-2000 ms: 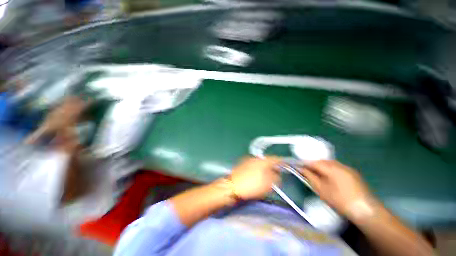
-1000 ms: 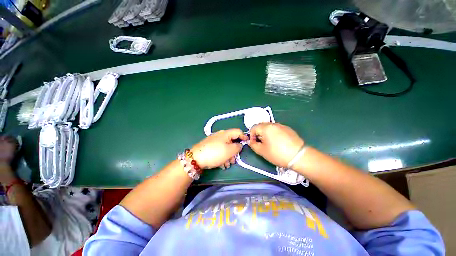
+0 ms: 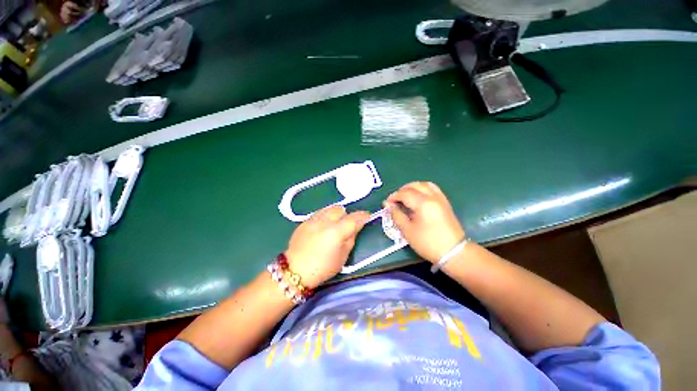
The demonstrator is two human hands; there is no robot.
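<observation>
A coiled white cable [image 3: 374,259] lies between my hands at the bench's near edge, its round head partly hidden by my right fingers. My left hand [image 3: 325,240] grips the coil's upper left side with thumb and forefinger. My right hand [image 3: 425,221] pinches it beside the round head. Whether a tie is between the fingertips is too small to tell. A second coiled cable with a white disc [image 3: 355,182] lies flat just beyond my hands. A pale square pile of thin strips [image 3: 394,120] lies farther out.
Finished cable loops [image 3: 65,281] lie fanned at left. A black device [image 3: 485,46] with a silvery plate and cord stands at far right. More coils [image 3: 153,53] lie beyond the pale strip [image 3: 229,118]. Cardboard [image 3: 649,260] is at lower right; another person's arm shows at lower left.
The view has shifted, so the bench things sit farther left. The near coil now lies more level between my hands, apart from the second coil. Both hands still hold it.
</observation>
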